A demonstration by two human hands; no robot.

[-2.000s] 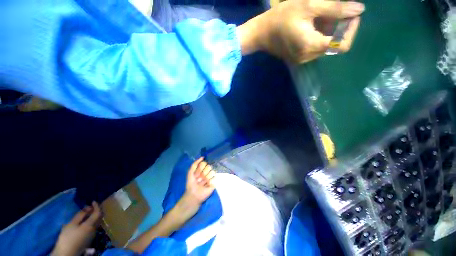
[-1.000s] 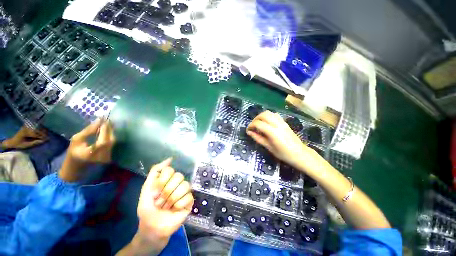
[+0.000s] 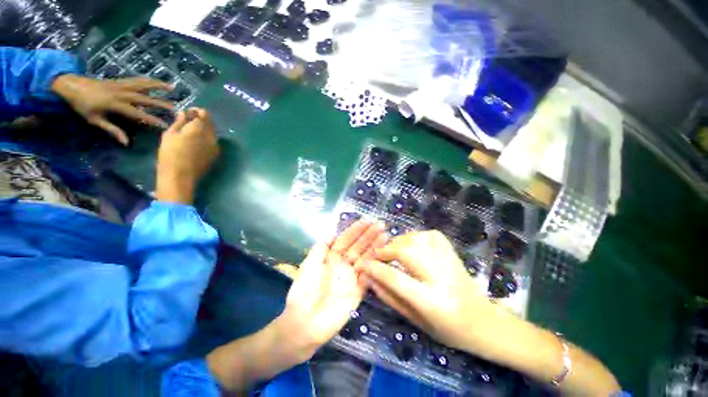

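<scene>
A clear ribbed tray [image 3: 446, 378] lies in front of me with a black moulded part [image 3: 502, 283] in each visible pocket. Several parts show small bright ring spots, mostly in the nearer rows. My left hand [image 3: 322, 295] is palm up with its fingers extended over the tray's left side. My right hand [image 3: 435, 287] is over the tray, its thumb and fingertips together at the left hand's fingers. Any tiny piece on the palm or between the fingertips is too small to make out. Both hands hide the middle pockets.
A small clear bag [image 3: 309, 184] lies left of the tray. Behind are a white punched sheet [image 3: 357, 105], a blue packet [image 3: 504, 97] and loose black parts [image 3: 291, 29]. A dotted strip [image 3: 578, 209] is at the right. Another person's hands [image 3: 186, 151] are near a tray [image 3: 186, 66] at the left.
My left hand has opened and moved right and up over the tray. My right hand has come down from the back pockets to meet it. The neighbour's hands have moved.
</scene>
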